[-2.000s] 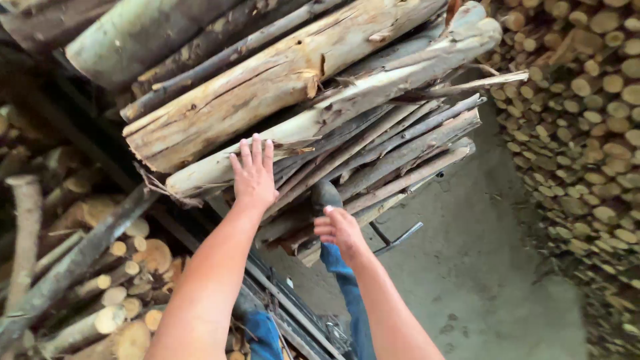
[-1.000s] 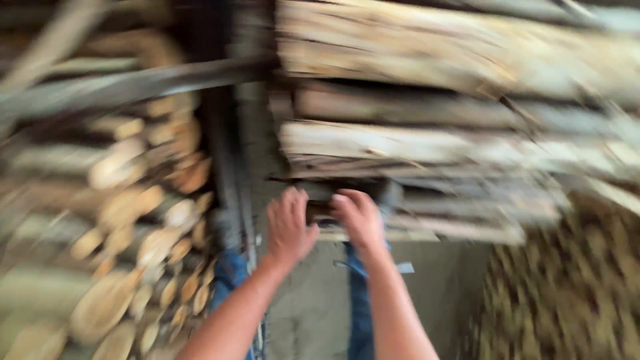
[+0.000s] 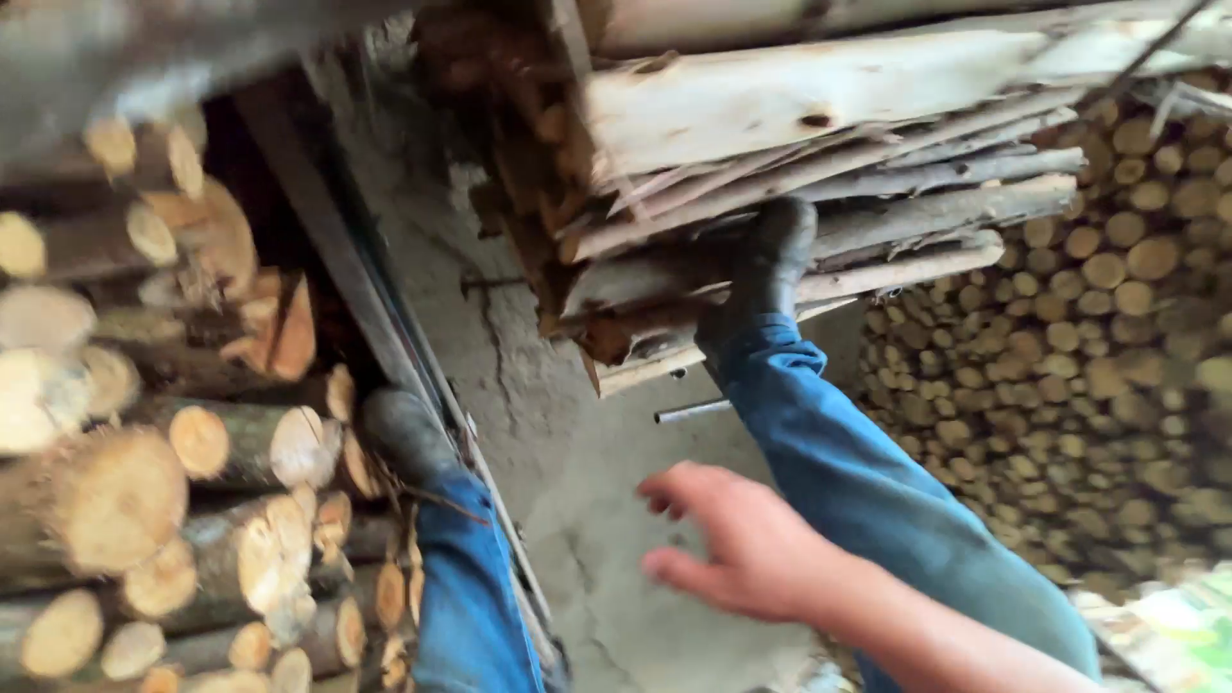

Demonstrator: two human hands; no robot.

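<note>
My right hand (image 3: 736,544) hangs over the concrete floor at lower centre, fingers slightly curled and apart, with nothing in it. It is in front of my right leg in blue jeans (image 3: 847,462). My right shoe (image 3: 775,255) rests on the ends of thin branches (image 3: 924,207) in a stack of wood. A thick peeled log (image 3: 818,96) lies just above them. My left shoe (image 3: 409,433) stands on the left, between cut logs and a metal rail (image 3: 356,260). My left hand is out of view.
Cut round logs (image 3: 120,500) are piled along the left side. A large stack of log ends (image 3: 1068,366) fills the right. A short metal tube (image 3: 693,411) sticks out below the branch stack, above the concrete floor (image 3: 587,510). A blurred log (image 3: 173,58) crosses the top left.
My left hand, on the wood stack two seconds ago, has gone out of view. My right hand has drawn back from the wood and is now lower in view. The view has shifted strongly.
</note>
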